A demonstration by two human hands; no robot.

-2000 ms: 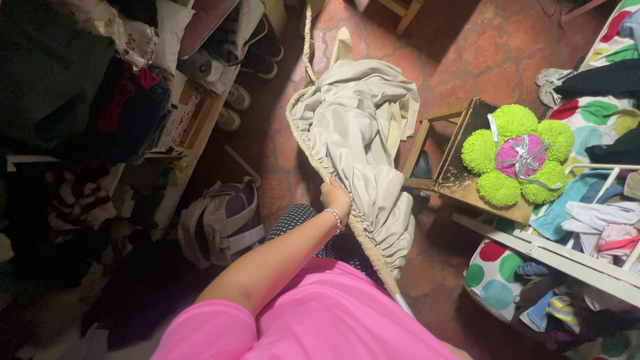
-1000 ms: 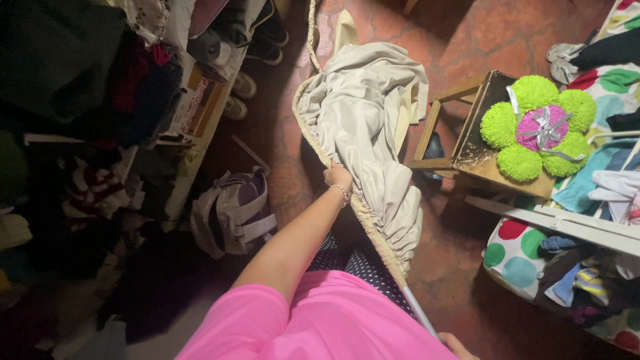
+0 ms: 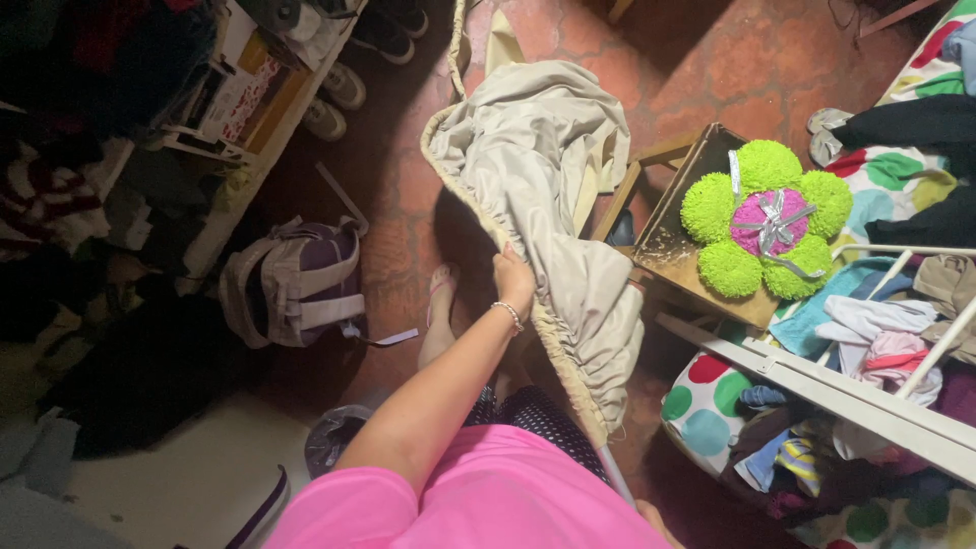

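Note:
A beige curtain (image 3: 549,152) hangs bunched along a pole, its edge gathered into a ruffled rod pocket (image 3: 560,347). My left hand (image 3: 515,282), with a bracelet at the wrist, is closed around that gathered edge near the middle of the view. Below the cloth's lower end, a bare stretch of the pale rod (image 3: 616,473) shows. Beside it, at the bottom edge, my right hand (image 3: 657,524) is only partly in view; its fingers are mostly hidden, so its grip cannot be made out. Further up, the rod pocket continues as a narrow, wrinkled strip.
A wooden chair (image 3: 679,206) with a green and pink flower cushion (image 3: 770,217) stands right of the curtain. Beyond it are a white metal rack (image 3: 854,396) and clothes. A backpack (image 3: 305,282) lies on the tiled floor at left, near shelves (image 3: 259,168) and shoes (image 3: 343,85).
A bare foot has come into view below the curtain's left side. My left hand still grips the gathered edge. Part of my right hand shows at the bottom, as it did one second ago.

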